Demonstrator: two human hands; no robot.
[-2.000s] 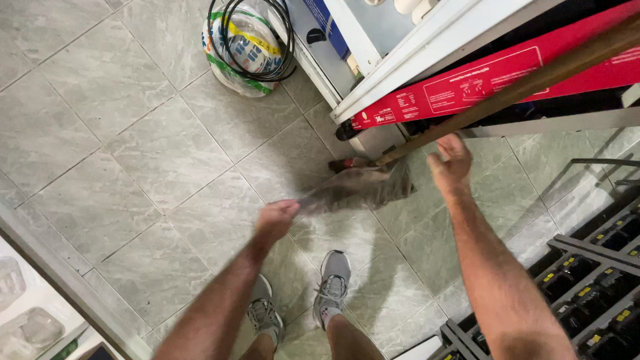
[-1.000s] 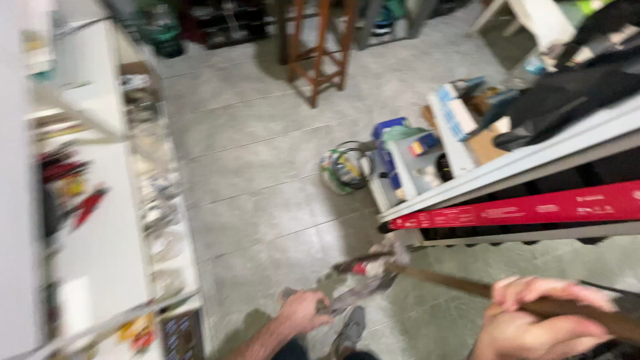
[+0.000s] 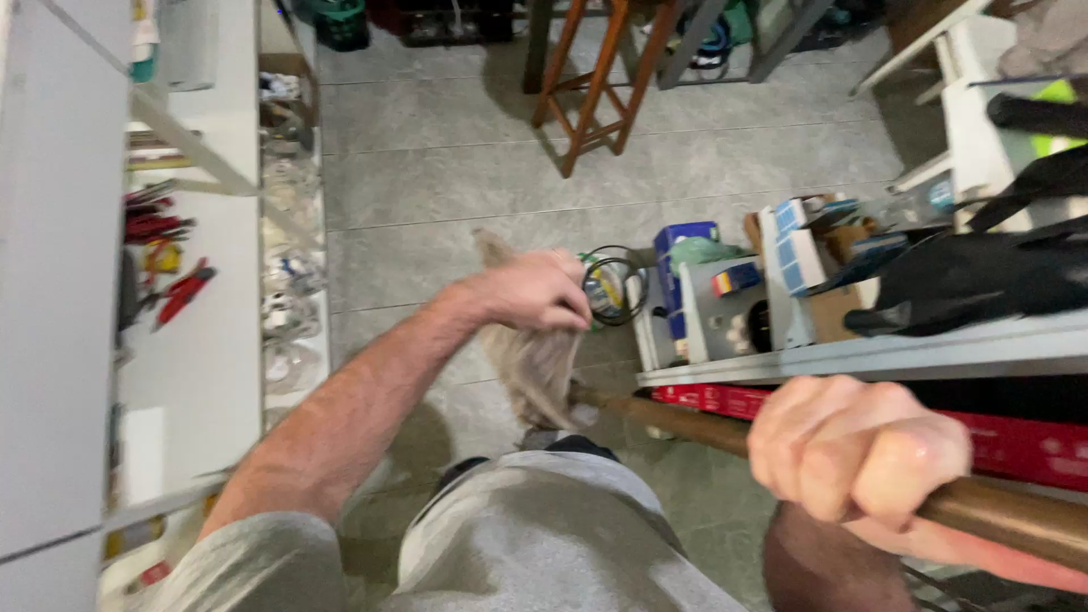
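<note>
My left hand is closed on the upper part of a grey-brown floor cloth, which hangs from it in front of my body. The cloth's lower end is at the far end of a long brown pole; the pole's head is hidden by the cloth. My right hand is wrapped around the pole at the right, with its near part running out of view at the lower right.
A wooden stool stands ahead. Shelving with red-handled tools lines the left. At the right are a metal-edged shelf, a red box and a bag with coiled black cable.
My right hand was off the pole two seconds ago and now grips it. My left hand has lifted the cloth. The view has tilted up and shows more of the room.
</note>
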